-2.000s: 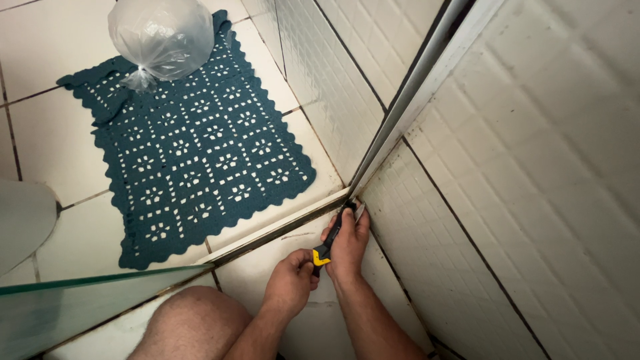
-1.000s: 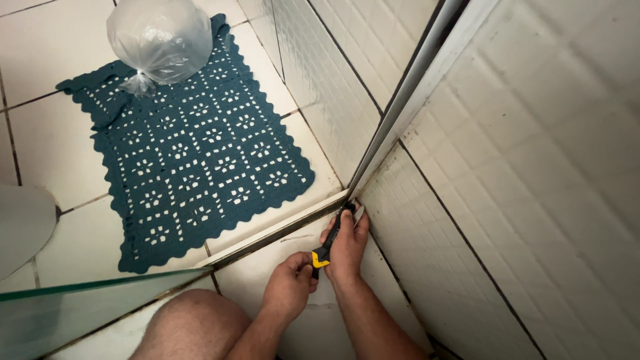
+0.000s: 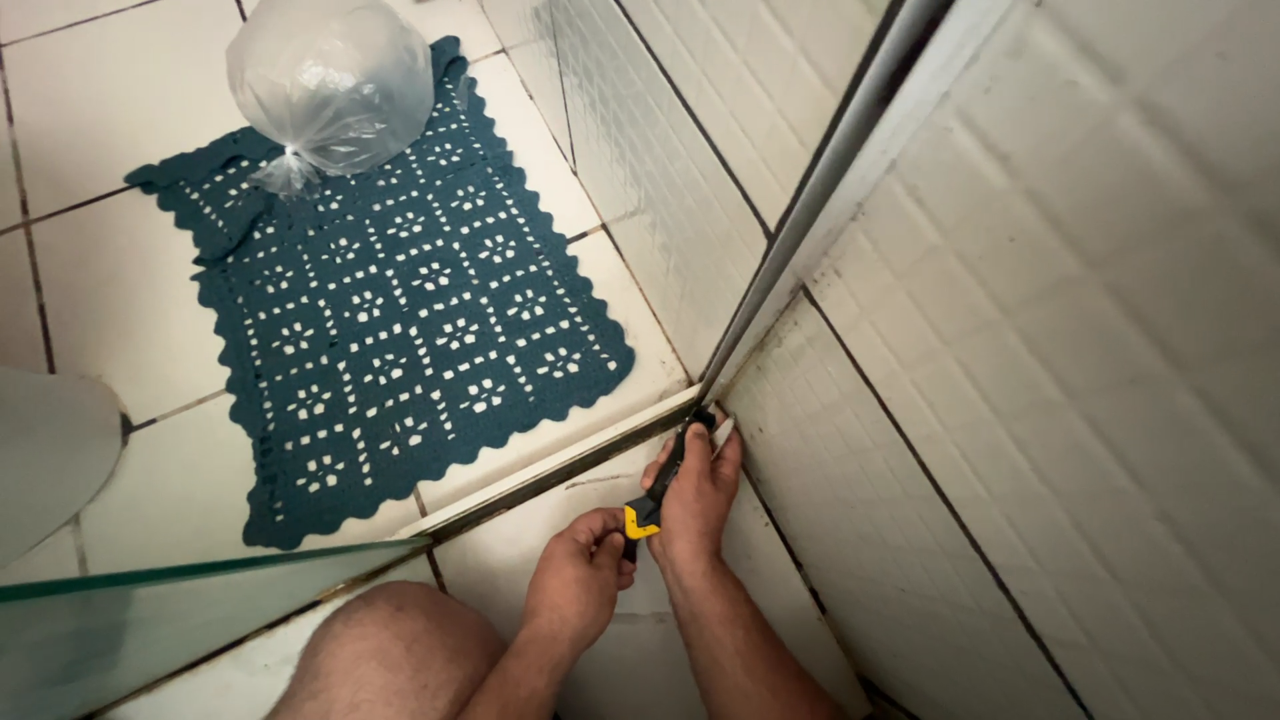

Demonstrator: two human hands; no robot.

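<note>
A black and yellow hand tool (image 3: 645,518), its exact kind unclear, slants between my hands at the corner of the shower threshold. My left hand (image 3: 580,570) pinches its lower end, just below the yellow part. Around its black upper part is my right hand (image 3: 700,500), with the thumb along it. A small pale piece (image 3: 724,432) shows at the fingers of my right hand. The tool's upper end meets the corner where the metal threshold track (image 3: 560,470) joins the upright door frame (image 3: 800,215).
A teal crocheted mat (image 3: 400,330) lies on the floor beyond the threshold, with a knotted clear plastic bag (image 3: 335,80) on it. A glass panel (image 3: 200,575) stands at the left. Tiled walls (image 3: 1000,350) rise at the right. My knee is at the bottom.
</note>
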